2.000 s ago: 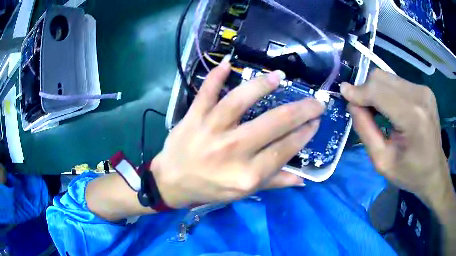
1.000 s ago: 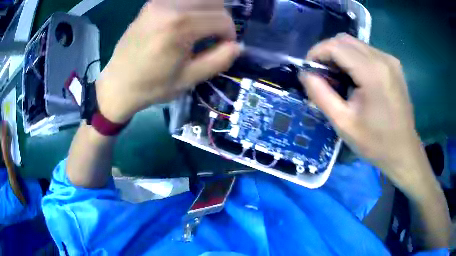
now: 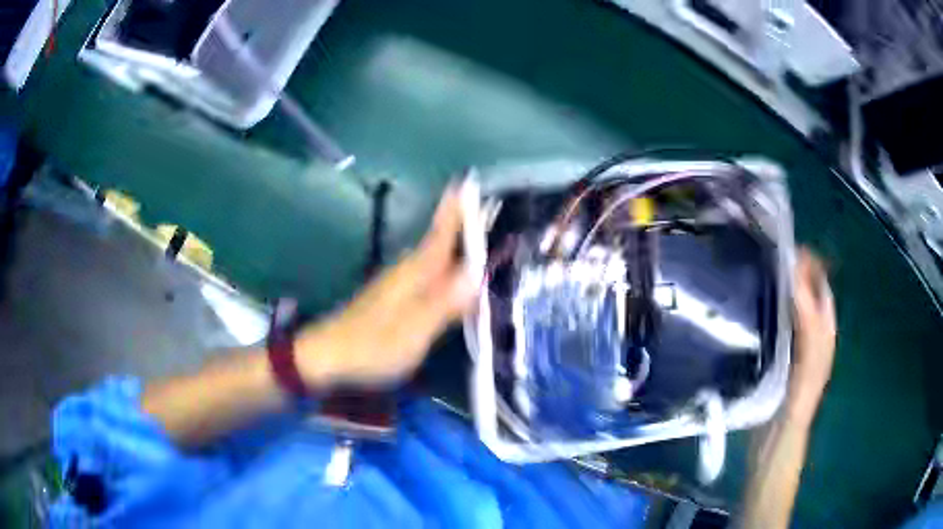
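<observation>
The open white housing (image 3: 484, 398) is between my two hands, blurred by motion. The blue main board (image 3: 569, 341) fills its left part and the glossy black block (image 3: 713, 300) its right part. Coloured wires and a yellow component (image 3: 643, 212) show near its far edge. A white strap (image 3: 711, 439) hangs over the near rim. My left hand (image 3: 414, 294) grips the housing's left side. My right hand (image 3: 814, 320) grips its right side. Some fingertips of both hands are hidden by the housing.
Another open unit (image 3: 233, 67) lies on the green mat (image 3: 434, 114) at the upper left, with a flat ribbon cable (image 3: 310, 134) hanging out. Pale rails and further parts (image 3: 770, 36) run along the upper right. A bench edge with yellow pieces (image 3: 186, 248) is at the left.
The housing has turned so that the board lies on its left side, and both hands have moved from over its inside to its outer sides. The whole view has shifted and tilted.
</observation>
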